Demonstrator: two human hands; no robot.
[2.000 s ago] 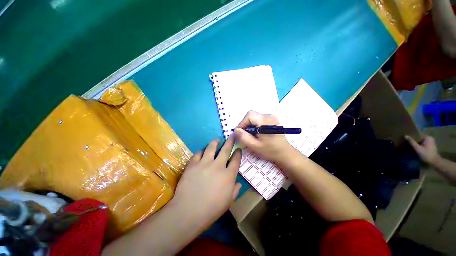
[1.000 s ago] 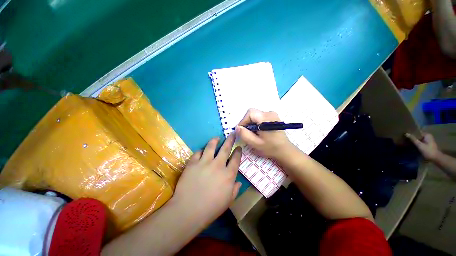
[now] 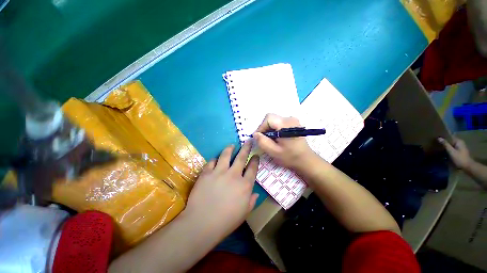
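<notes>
A spiral notebook [image 3: 266,96] lies open on the blue-green bench, over a printed form with a red grid [image 3: 334,120]. My right hand [image 3: 283,144] holds a black pen [image 3: 301,131], its tip end low on the notebook page near the spiral. My left hand [image 3: 227,184] lies flat with fingers spread, fingertips at the notebook's lower left corner, holding nothing visible. The pen's writing point is hidden by my fingers.
An orange tape-wrapped fixture [image 3: 133,181] is at left, with a white appliance body with red end [image 3: 83,242] at lower left. A blurred screwdriver [image 3: 48,138] hangs over it. An open carton [image 3: 422,117] of black parts is at right, another person's hand [image 3: 457,153] beside it. Green conveyor [image 3: 107,37] beyond.
The blurred screwdriver has come into view over the fixture's left side since one second ago. The pen and my right hand have shifted very slightly. My left hand stays in place.
</notes>
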